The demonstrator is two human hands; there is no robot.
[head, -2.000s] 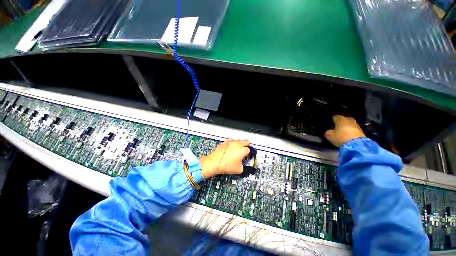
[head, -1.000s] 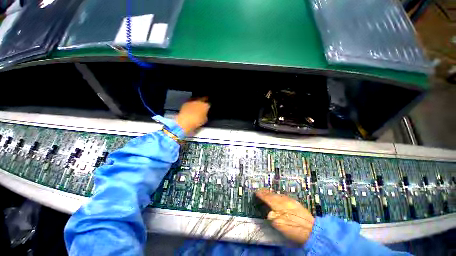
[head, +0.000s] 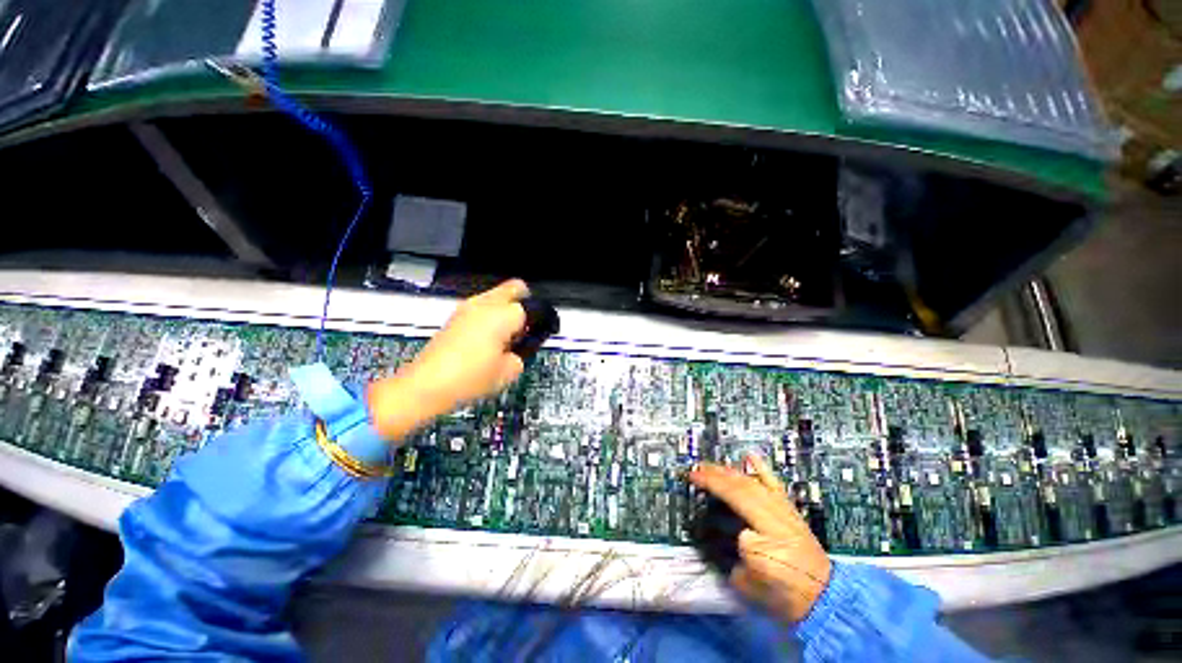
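Note:
Green circuit boards (head: 894,453) lie edge to edge in a long row on the conveyor. My left hand (head: 454,363) is above the far edge of the row, its fingers curled at a black lump (head: 535,324), which may be finger covers or a held part. My right hand (head: 767,525) is low over the boards, index finger extended onto them, with a dark lump (head: 719,534) at the thumb side. I cannot tell whether either hand holds a small part.
A black parts bin (head: 739,308) with gold glints sits under the green-topped bench (head: 583,58). A grey box (head: 427,227) stands left of it. A blue coiled cord (head: 315,123) hangs to my left wrist. Clear plastic trays (head: 966,71) lie at the upper right.
My left hand has moved from near the grey box towards me, over the boards' far edge. My right hand left the bin earlier and has stayed over the boards. The view has shifted.

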